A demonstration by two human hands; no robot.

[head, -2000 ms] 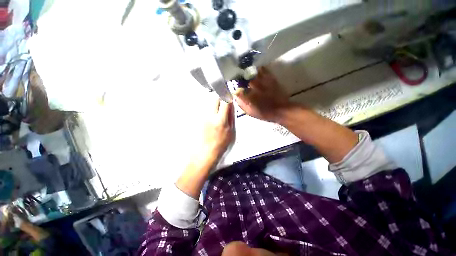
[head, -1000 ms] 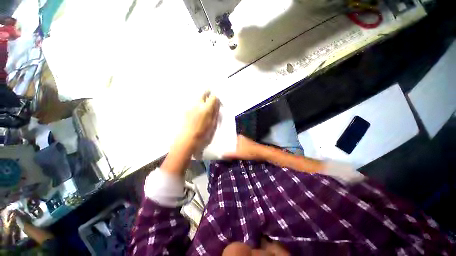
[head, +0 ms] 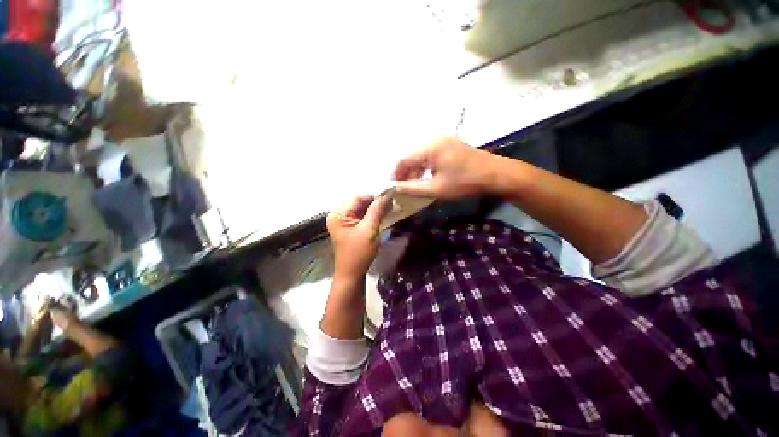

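A small pale fabric piece (head: 410,203) is held between my two hands, over the front edge of the white table (head: 282,162) and above my lap. My left hand (head: 357,232) pinches its left end between thumb and fingers. My right hand (head: 453,171) pinches it from the right, with the fingertips close to the left thumb. The cloth is partly hidden by the fingers and washed out against the table. The machine head is out of view; only a bit of its needle area shows, blurred, at the top.
Red scissor handles (head: 711,12) lie at the top right. A black phone (head: 670,205) is partly hidden behind my right sleeve on a white board (head: 717,205). A basket of dark cloth (head: 243,367) stands at the lower left. Another person's arms (head: 77,333) show at the far left.
My hands have come from the needle area down to the table's front edge. My right hand, low over the lap a second ago, is now raised beside my left at the cloth. The view has shifted.
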